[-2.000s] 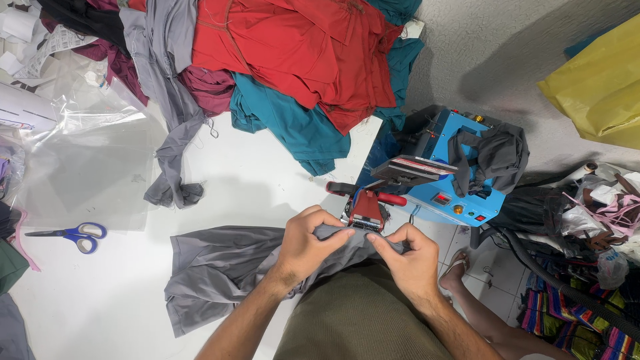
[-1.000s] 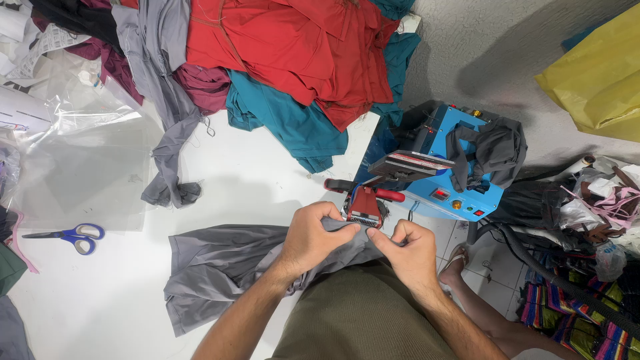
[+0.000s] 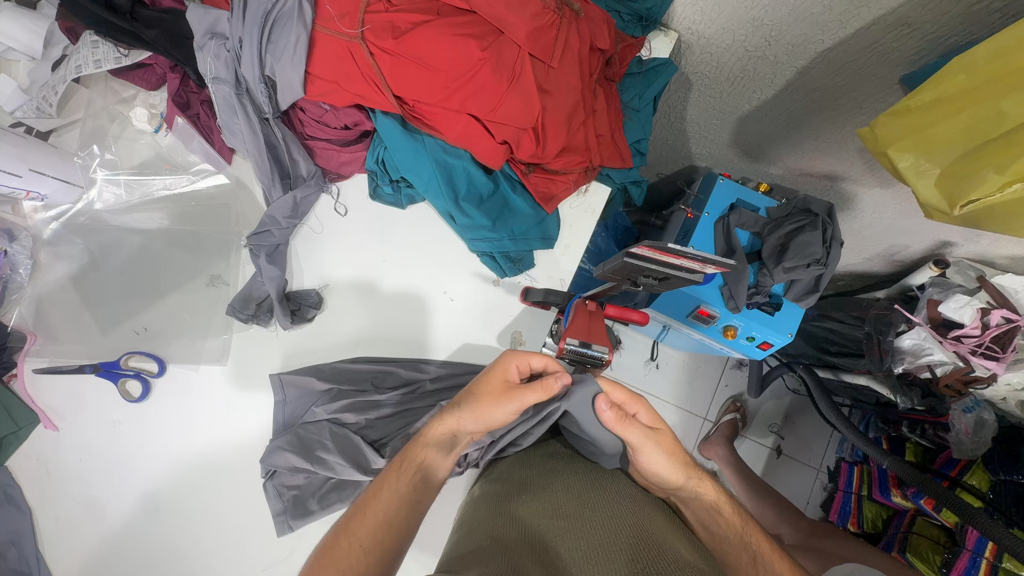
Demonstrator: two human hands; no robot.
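A grey garment point(image 3: 344, 424) lies across the white table's front and runs up into both my hands. My left hand point(image 3: 512, 392) pinches its fabric between thumb and forefinger, close below a red and metal handheld device point(image 3: 588, 340) with a toothed front edge, whose exact kind I cannot tell. My right hand point(image 3: 640, 432) grips the same garment just to the right, and a fold hangs between the two hands. A flat dark plate point(image 3: 668, 266) stands tilted behind the red device.
Blue-handled scissors point(image 3: 120, 374) and a clear plastic bag point(image 3: 136, 272) lie at the left. Red garments point(image 3: 472, 80) and teal fabric point(image 3: 464, 200) are heaped at the back. A blue machine point(image 3: 704, 296) with knobs stands right, near a black hose point(image 3: 880, 456) and a person's sandalled foot point(image 3: 724, 428).
My right hand has shifted a little down from the red device's front edge. More grey cloth now shows between my hands.
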